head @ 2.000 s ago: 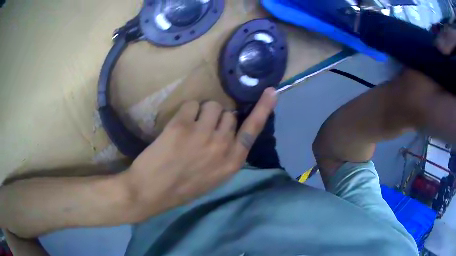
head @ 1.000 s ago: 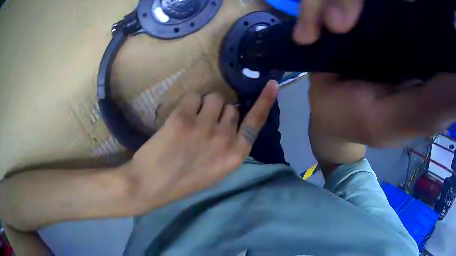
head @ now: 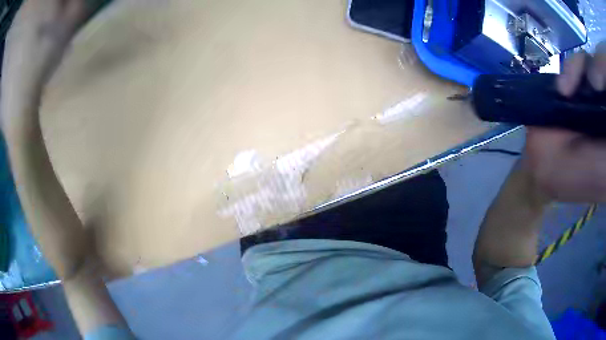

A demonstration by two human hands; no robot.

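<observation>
My right hand (head: 575,159), at the right edge, is wrapped around a thick black electric screwdriver (head: 515,99). The screwdriver lies level, its thin bit pointing left above the cardboard sheet (head: 199,99). My left arm reaches up the left side. My left hand (head: 53,16) is blurred at the top left corner and cut off by the frame edge; its fingers and anything in them cannot be made out. No headphones can be made out on the cardboard.
A blue tray (head: 435,56) at the top right holds a metal-topped box (head: 502,36), perhaps a screw feeder. A dark flat smartphone (head: 380,16) lies beside it. The table's metal edge (head: 412,171) runs before my body. A green surface (head: 23,249) shows at left.
The headphones have left the cardboard. My left hand has moved from beside the near ear cup to the top left. The screwdriver has drawn back right from the cup. The view has shifted.
</observation>
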